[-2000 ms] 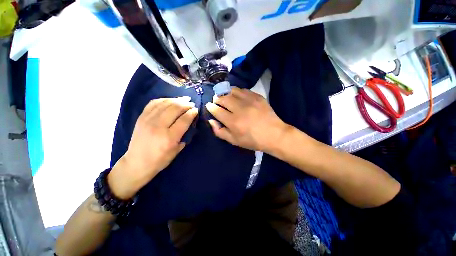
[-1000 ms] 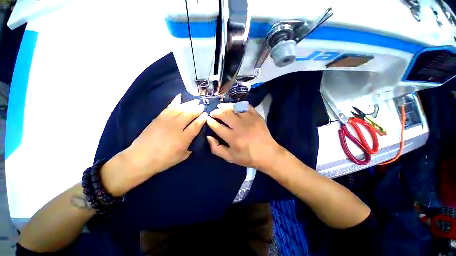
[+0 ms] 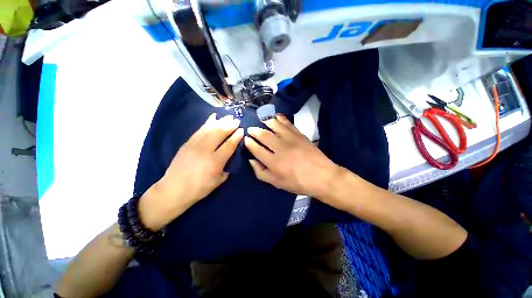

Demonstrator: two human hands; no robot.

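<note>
Dark navy cloth [image 3: 233, 215] lies over the machine table and hangs past its front edge; part of it runs back under the machine arm. The presser foot [image 3: 238, 110] is on the cloth just beyond my fingertips. My left hand [image 3: 201, 160] lies on the cloth left of the seam line, fingertips close to the foot. My right hand [image 3: 289, 157] lies on the cloth to the right, fingertips near those of my left hand. Both hands press or pinch the cloth. A grey-white knob [image 3: 266, 112] of a small attachment touches the area by my right fingers.
The white sewing machine head [image 3: 338, 35] stands across the back. Red-handled scissors [image 3: 434, 139] and small yellow-green snips [image 3: 461, 113] lie at the right. An orange cord [image 3: 497, 128] hangs at the table's right end. A ruler strip [image 3: 408, 182] runs along the front edge.
The camera view has tilted and shifted between frames. Both hands stay on the cloth by the foot, with only small changes of finger position.
</note>
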